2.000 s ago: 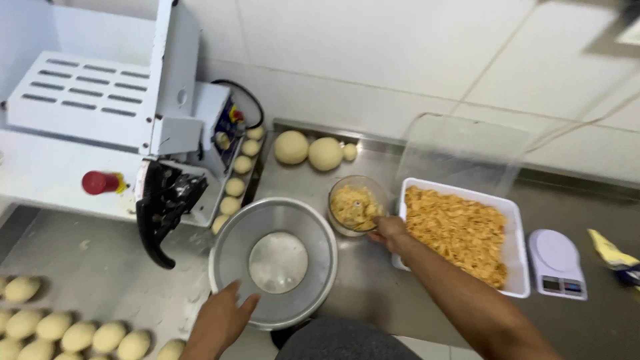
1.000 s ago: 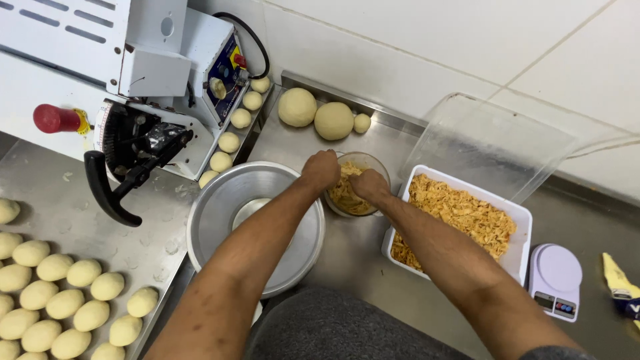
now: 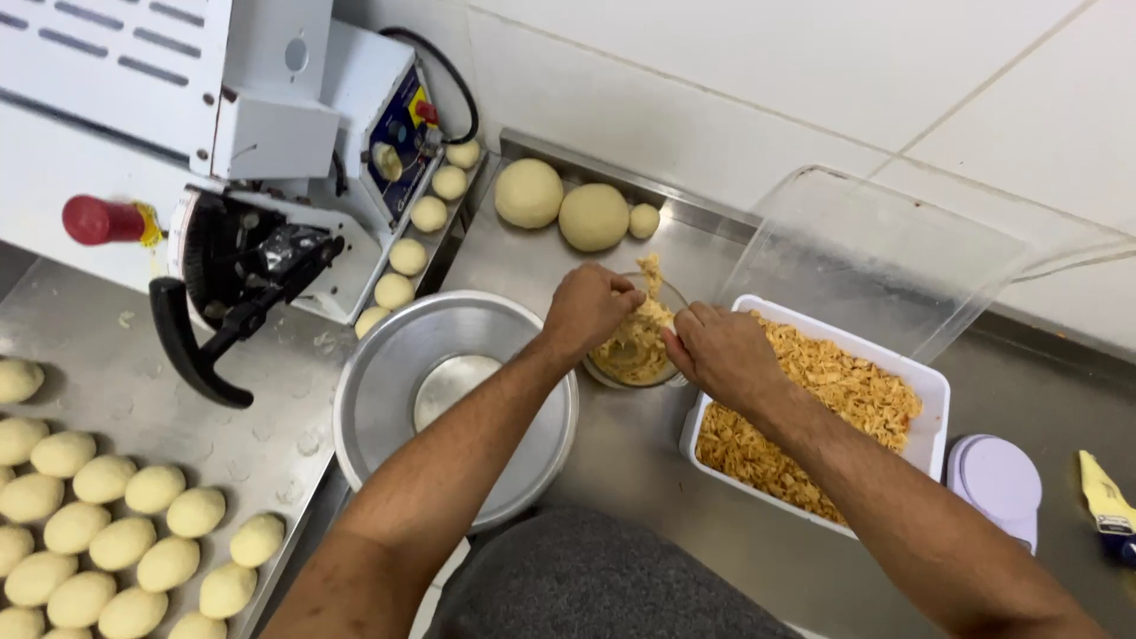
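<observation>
A glass bowl (image 3: 632, 355) with pale, shredded filling stands on the steel counter between my hands. My left hand (image 3: 593, 306) is at its upper left rim, fingertips pinched beside a clump of the filling (image 3: 652, 277) that rises above the rim. My right hand (image 3: 723, 351) is curled at the bowl's right rim; whether it grips the rim or something in the bowl is hidden. Close to my right hand, a white plastic tub (image 3: 932, 399) holds orange shredded filling (image 3: 825, 373). An aluminium basin (image 3: 382, 399) with an empty inside lies under my left forearm.
Two large dough balls (image 3: 528, 193) and a small one sit by the wall. Small dough balls (image 3: 408, 256) line the dough machine (image 3: 266, 133); many more (image 3: 120, 543) cover the left counter. A clear lid (image 3: 852, 257) leans on the wall. A kitchen scale (image 3: 998, 479) stands right of the tub.
My left hand has come from beside the basin to the glass bowl. Since one second ago, both hands have moved slightly apart, and a clump of filling now stands above the bowl's rim.
</observation>
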